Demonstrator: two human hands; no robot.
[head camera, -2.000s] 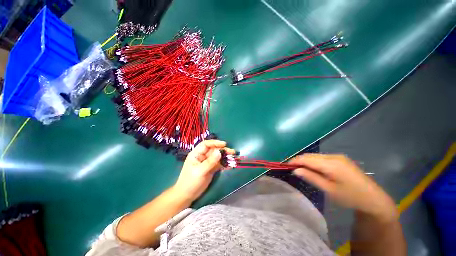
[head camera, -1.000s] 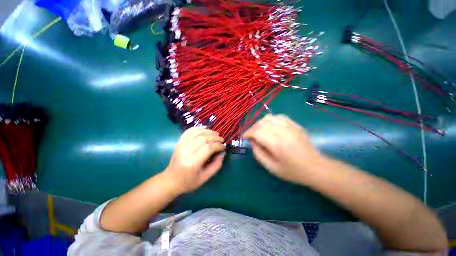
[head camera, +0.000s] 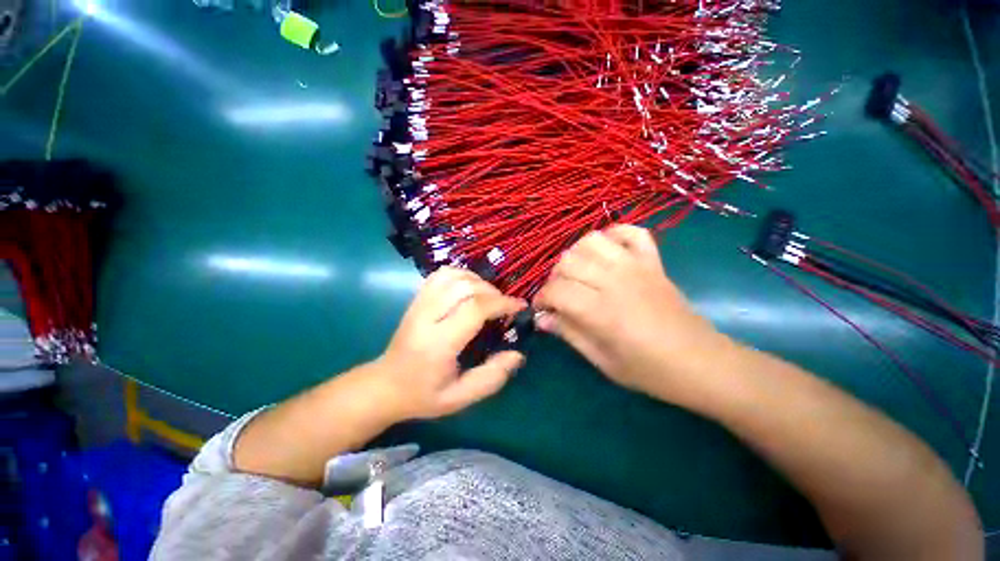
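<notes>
A large pile of red wire harnesses (head camera: 548, 142) fans across the green table, black housings along its left edge and whitish tips at the right. My left hand (head camera: 444, 345) is at the pile's near corner, thumb and fingers around a black connector housing (head camera: 522, 325). My right hand (head camera: 614, 307) is against the same housing from the right, fingertips at its wires. The fingers partly hide the housing and its wires.
A neat red harness bundle (head camera: 49, 263) lies at the far left. Two set-apart harnesses (head camera: 776, 236) with black housings lie at the right, with a loose red lead (head camera: 877, 340) beside the nearer one. A yellow-green block (head camera: 298, 31) lies at the top left.
The view has shifted, so the set-apart harnesses sit further right. Both hands came from the table's front edge to the pile's near corner; now they are close together around a housing.
</notes>
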